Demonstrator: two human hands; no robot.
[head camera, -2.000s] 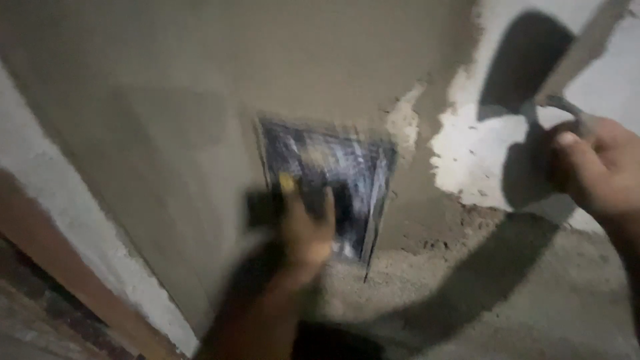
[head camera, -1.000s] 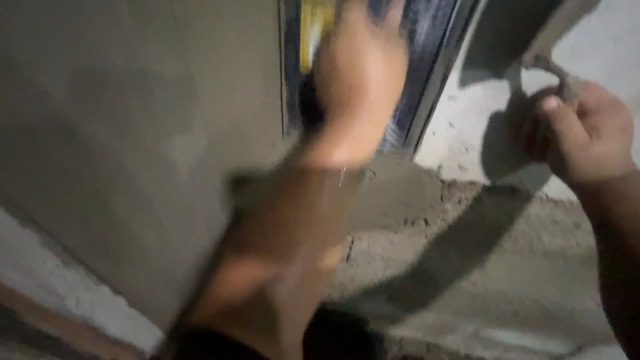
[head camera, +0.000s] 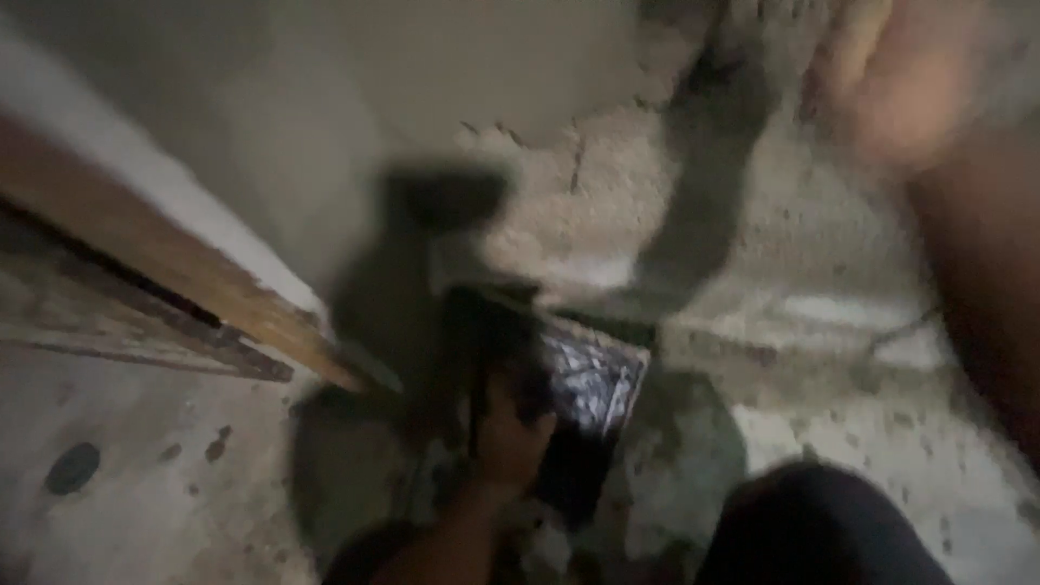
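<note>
My left hand (head camera: 512, 443), low in the middle and dim, is closed around the grip of a rectangular plastering trowel (head camera: 597, 378). The trowel's flat, dark face is smeared and shiny near its upper right corner, and it is held low, near the foot of the wall. At the upper right is my right hand (head camera: 902, 89), strongly blurred and cut by the top edge; whether it holds anything cannot be made out. Behind both lies a wall with smooth grey plaster (head camera: 504, 65) above a rough, uneven lower band (head camera: 601, 171).
A wooden frame or board (head camera: 187, 252) with a white edge runs diagonally on the left. Below it, the stained floor (head camera: 162, 504) bears a dark round spot (head camera: 73, 469). A dark-clothed knee (head camera: 812, 528) rises at the lower right. Shadows fall across the wall.
The view has swung down toward the floor. My left hand and its trowel have moved from the plastered wall to low by the floor. The small tool earlier in my right hand is not discernible.
</note>
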